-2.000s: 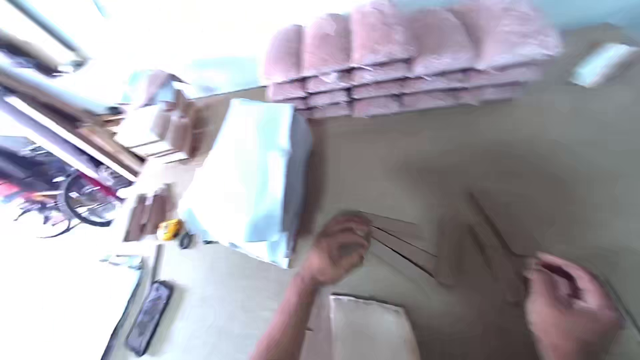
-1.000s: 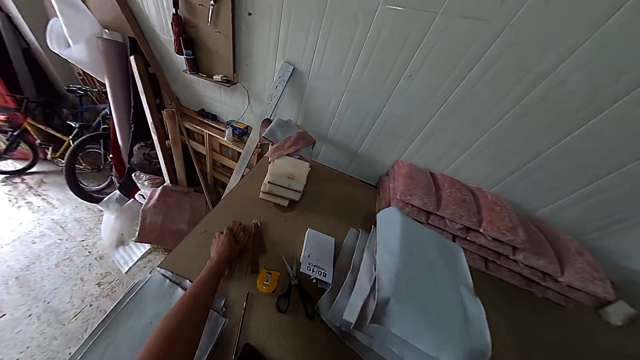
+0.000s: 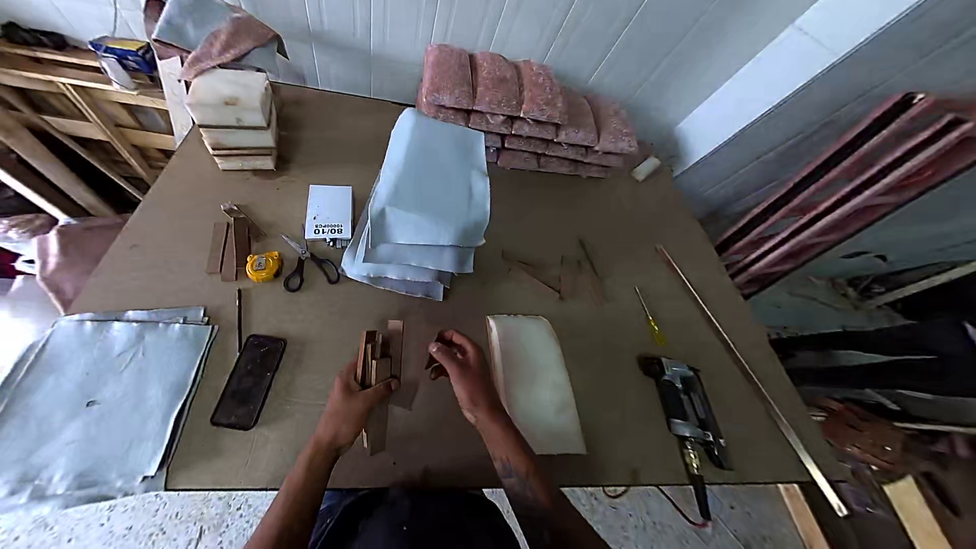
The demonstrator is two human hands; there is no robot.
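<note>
My left hand (image 3: 357,408) is closed around a bundle of thin brown strips (image 3: 374,364), held near the front of the brown table. Just to its right, my right hand (image 3: 451,357) is raised with its fingers curled; a small dark piece seems to be at the fingertips, but I cannot tell whether it is held. A cream foam pad (image 3: 534,385) lies right of my right hand. More thin strips (image 3: 564,278) lie loose beyond it, and another group of strips (image 3: 229,248) rests beside the yellow tape measure (image 3: 264,266).
Grey fabric pieces (image 3: 431,187) stand piled mid-table, before stacked pink cushions (image 3: 526,99). Scissors (image 3: 305,263), a white box (image 3: 329,210) and a phone (image 3: 248,381) lie left. A pneumatic stapler (image 3: 686,408), a screwdriver (image 3: 650,316) and a long metal ruler (image 3: 751,374) lie right.
The view has swung widely. One second ago my left hand was at the strips near the tape measure; now it holds a bundle at the front, with my right hand beside it.
</note>
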